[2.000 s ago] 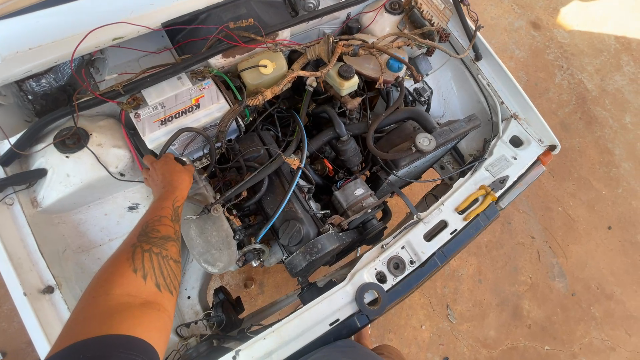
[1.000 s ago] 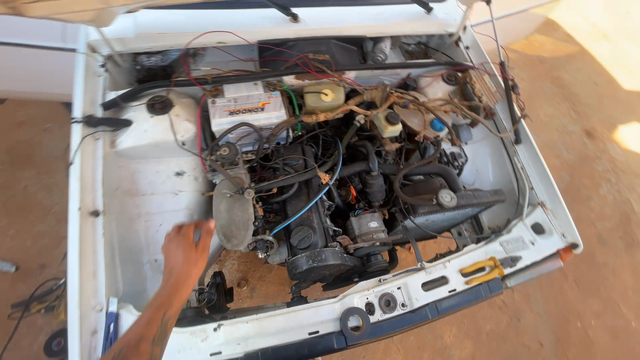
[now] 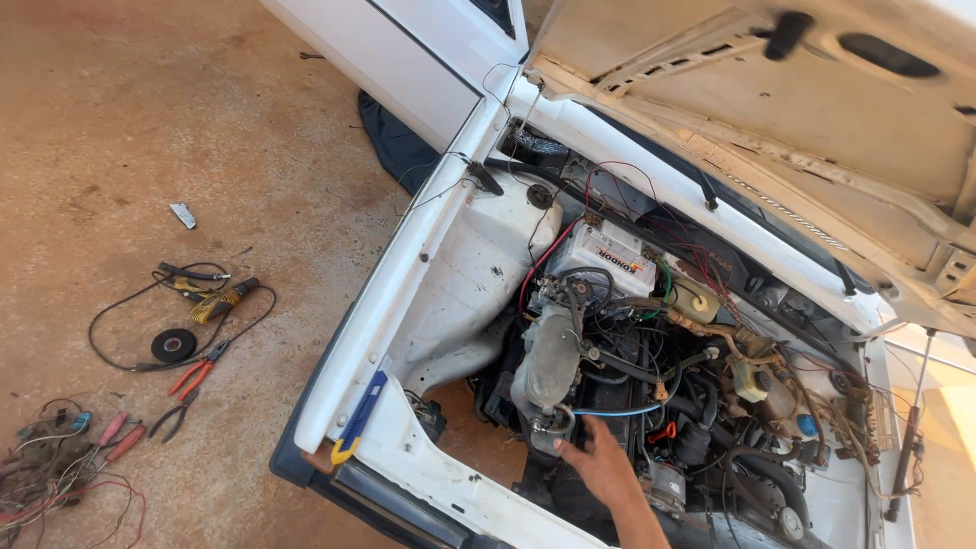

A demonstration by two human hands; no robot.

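My right hand (image 3: 606, 465) is over the front of the engine, with fingers spread and nothing visible in them. Its fingertips are close to a thin blue hose (image 3: 618, 412) and the lower end of a grey metal intake manifold (image 3: 554, 358); contact cannot be told. My left hand is out of view. A white car battery (image 3: 610, 259) stands behind the manifold, with red and black cables around it. Brown-wrapped wiring (image 3: 717, 329) runs past a yellowed plastic reservoir (image 3: 695, 300). A blue and yellow utility knife (image 3: 358, 418) lies on the front left corner of the bodywork.
The raised hood (image 3: 778, 114) spans the upper right, with a gas strut (image 3: 907, 457) at right. On the ground at left lie orange-handled pliers (image 3: 197, 374), dark-handled pliers (image 3: 175, 415), a black tape roll (image 3: 174, 345), a cable with a yellow-and-black tool (image 3: 221, 301), and tangled wires with screwdrivers (image 3: 114, 438).
The view has swung left, bringing the ground tools into sight. My left hand, earlier near the battery and then beside the manifold, is out of view. My right hand is now over the engine.
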